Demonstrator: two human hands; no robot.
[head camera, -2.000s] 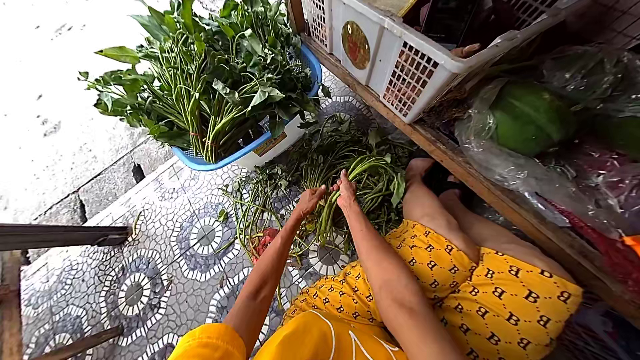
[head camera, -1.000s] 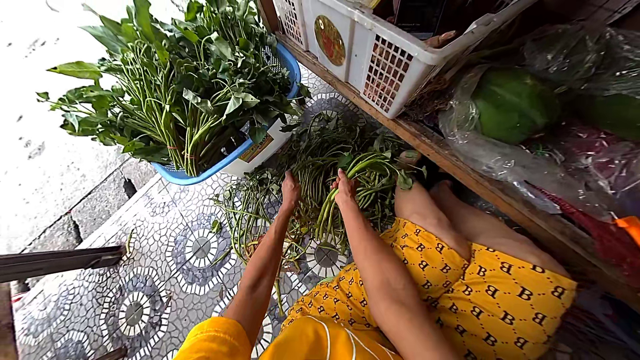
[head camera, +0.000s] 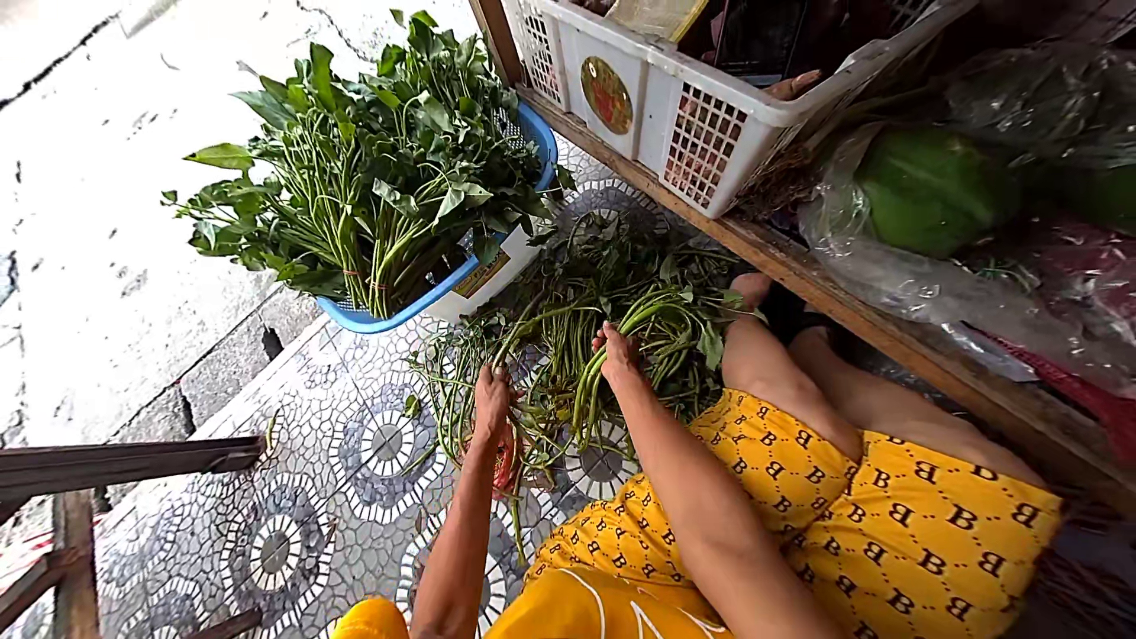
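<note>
My right hand (head camera: 619, 352) is closed around a bundle of long green leafy-vegetable stems (head camera: 652, 311), whose ends hang below the fist. To its left, my left hand (head camera: 493, 395) grips a stem at the left side of the loose pile of greens (head camera: 568, 342) on the patterned floor. Fingertips of the left hand are partly hidden. Just below that hand lies something red (head camera: 506, 461), partly covered by stems and my forearm. Beyond the pile, banded bunches of leafy greens (head camera: 355, 204) fill a blue plastic basket (head camera: 390, 321) set over a white container (head camera: 488, 280).
A wooden shelf edge (head camera: 763, 248) runs diagonally on the right, bearing a white plastic crate (head camera: 661, 106) and a large green fruit or vegetable (head camera: 932, 191) in clear plastic. Dark wooden bars (head camera: 133, 466) stand at the left. My bent legs (head camera: 781, 373) are beside the pile.
My hands were close together two seconds ago; the left hand has moved away to the left and now grips a stem. The right hand still holds the bundle.
</note>
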